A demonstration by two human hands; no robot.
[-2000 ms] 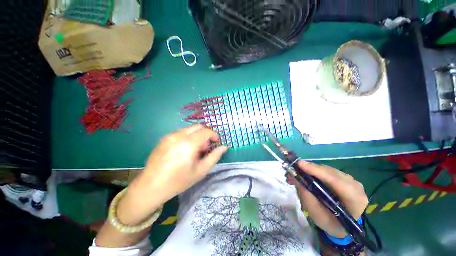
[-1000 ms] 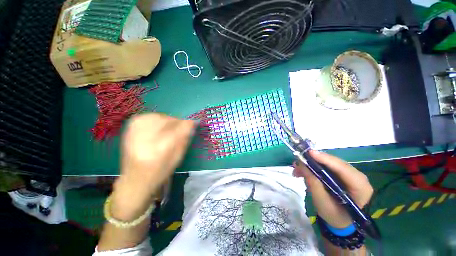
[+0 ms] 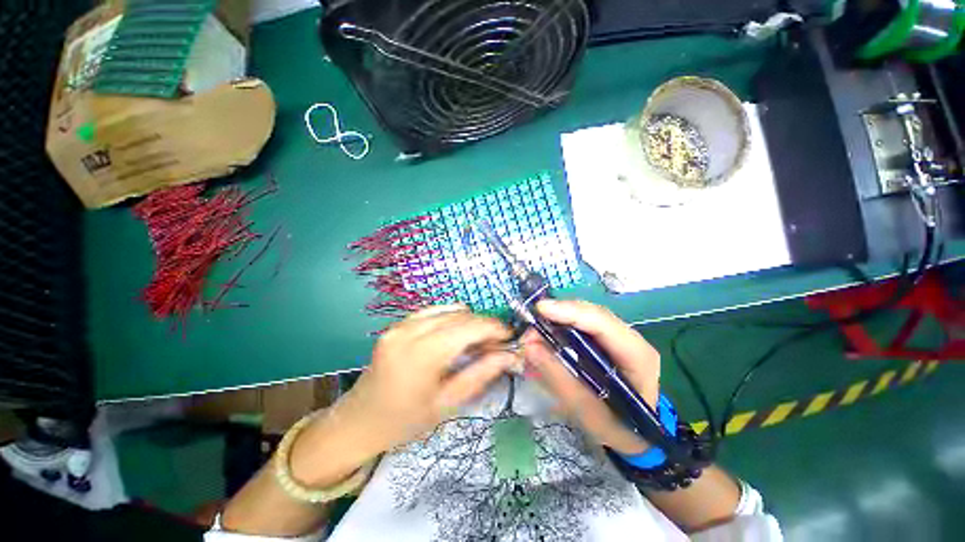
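The green PCB panel (image 3: pixel 497 238) lies on the mat near the front edge, with red lead wires (image 3: pixel 386 265) fringing its left side. My right hand (image 3: pixel 598 365) holds the black soldering iron (image 3: pixel 593 371), its metal tip over the middle of the panel. My left hand (image 3: pixel 439 365) is at the panel's front edge, fingers bent together and close to my right fingers. Whether it holds a thin wire is too blurred to tell. A loose pile of red wires (image 3: pixel 190 249) lies on the mat at left.
Cardboard box (image 3: pixel 159 143) with green spare panels (image 3: pixel 153 48) at back left. White cord loop (image 3: pixel 337 132) and black fan (image 3: pixel 466 69) behind the panel. Round pot (image 3: pixel 693 132) on white paper (image 3: pixel 688 249) at right, iron stand (image 3: pixel 899 148) beyond. Black rack (image 3: pixel 37 244) at left edge.
My left hand has come from near the wire pile to my right hand at the panel's front edge. The iron tip has moved left over the panel. The camera view has shifted.
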